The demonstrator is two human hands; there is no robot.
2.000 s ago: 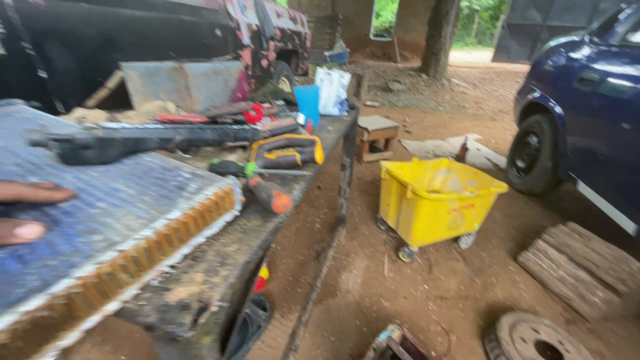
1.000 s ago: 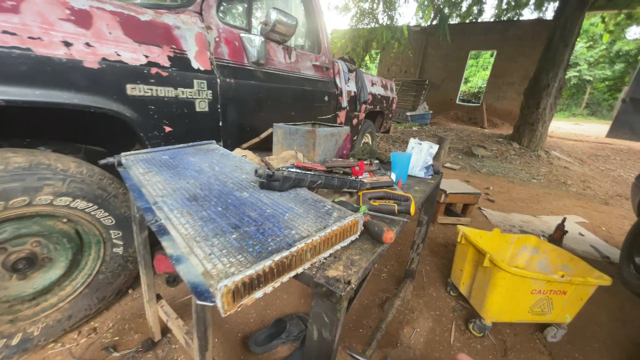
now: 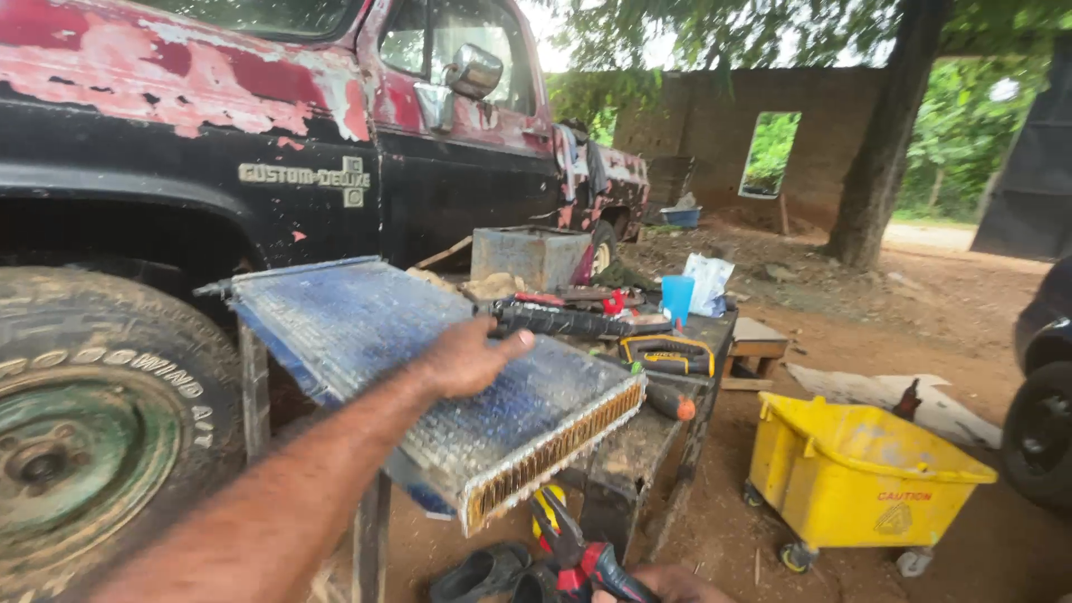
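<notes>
A blue-stained radiator core (image 3: 494, 402) lies tilted on the wooden workbench (image 3: 636, 452), its rusty tube ends facing me. My left hand (image 3: 473, 356) reaches over the core, fingers at the end of a black ribbed handle-like tool (image 3: 561, 320); whether it grips the tool is unclear. At the bottom edge my right hand (image 3: 670, 584), partly out of frame, holds pliers (image 3: 578, 553) with red and black handles, jaws pointing up and left. A yellow and black saw handle (image 3: 667, 355) and an orange-tipped handle (image 3: 674, 402) lie right of the core.
A pickup truck (image 3: 469, 176) with peeling paint stands behind the bench, its front tyre (image 3: 193, 368) at left. On the bench are a metal box (image 3: 530, 255) and a blue cup (image 3: 677, 299). A yellow wheeled bucket (image 3: 871, 477) stands at right; black sandals (image 3: 481, 574) lie below.
One second ago no hand was in view; now my left hand is over the core and my right hand shows with pliers. The view has moved closer to the bench.
</notes>
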